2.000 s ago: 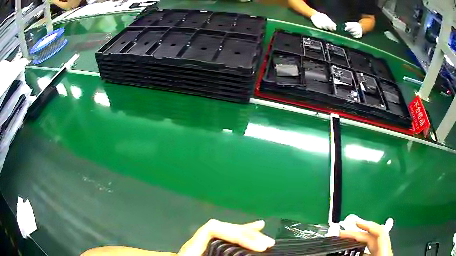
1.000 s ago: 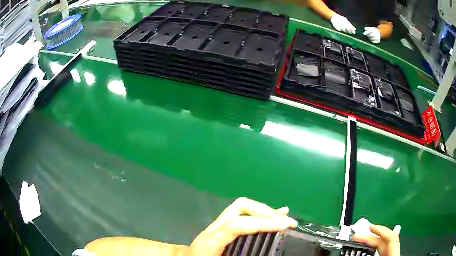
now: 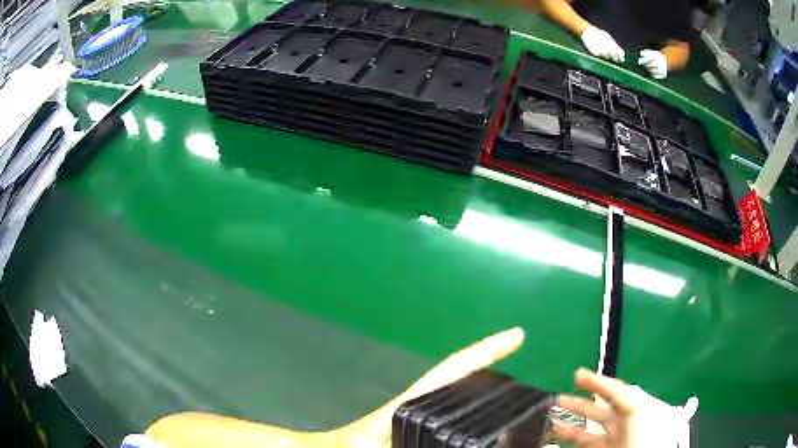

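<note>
A stack of several black phone middle frames [image 3: 472, 416] is held at the bottom edge of the picture, partly cut off. Its dark parallel edges show at its left end. My left hand [image 3: 420, 398] is bare and lies along the left and far side of the stack, thumb stretched out above it. My right hand [image 3: 604, 416] is bare, at the stack's right end, with fingers spread and blurred; whether it touches the frames I cannot tell. White gloves [image 3: 669, 416] lie behind and beside my right hand, partly hidden.
Black blister trays [image 3: 350, 79] stand stacked at the rear. A black tray with shiny parts [image 3: 612, 149] sits on a red tray [image 3: 560, 203] beside a red label [image 3: 753, 223]. A black-and-white strip [image 3: 612, 297] crosses the green bench. Another person's gloved hands [image 3: 604, 44] are beyond.
The fanned frames have been tilted and drawn closer together. My left thumb has lifted off them and stretches outward. My right hand's fingers have spread and moved left. The view has shifted.
</note>
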